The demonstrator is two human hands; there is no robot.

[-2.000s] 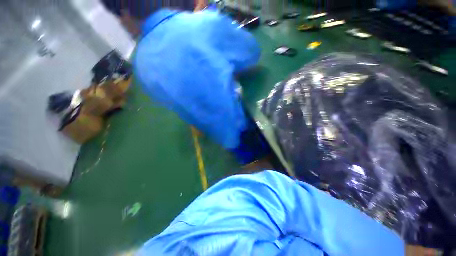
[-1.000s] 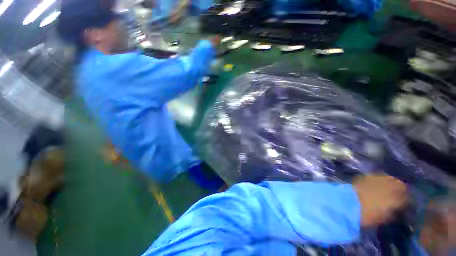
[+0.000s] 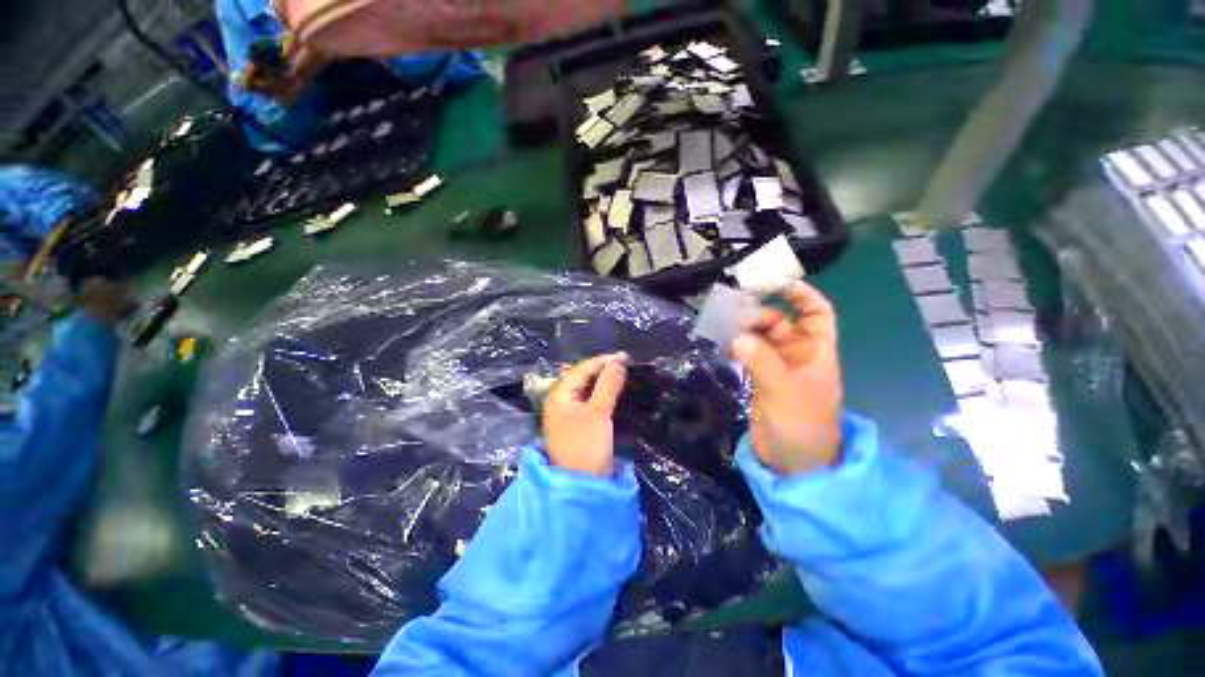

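My right hand (image 3: 796, 370) is raised near the tray's front edge, its fingers pinching silver-white modules (image 3: 766, 266); a paler, blurred piece overlaps them at the fingertips. My left hand (image 3: 583, 413) is over the clear plastic bag (image 3: 357, 437), thumb and finger pinched together. A small pale thing (image 3: 539, 384) shows beside its fingers; whether it is held is unclear. Dark contents show through the shiny bag. A black tray (image 3: 822, 218) heaped with loose silver modules (image 3: 700, 192) stands beyond the bag.
Overlapping modules (image 3: 1008, 357) lie in two columns at right. Wrapped stacked module trays (image 3: 1169, 199) stand far right, near a metal post (image 3: 1004, 119). Black line trays (image 3: 330, 165), small devices and a worker's blue sleeve (image 3: 60, 410) are at left. A pink fan (image 3: 436, 24) is at the top.
The view has swung right and steadied. Both hands are now over the bag area, the right one holding modules. The heaped tray and laid-out columns have come into view.
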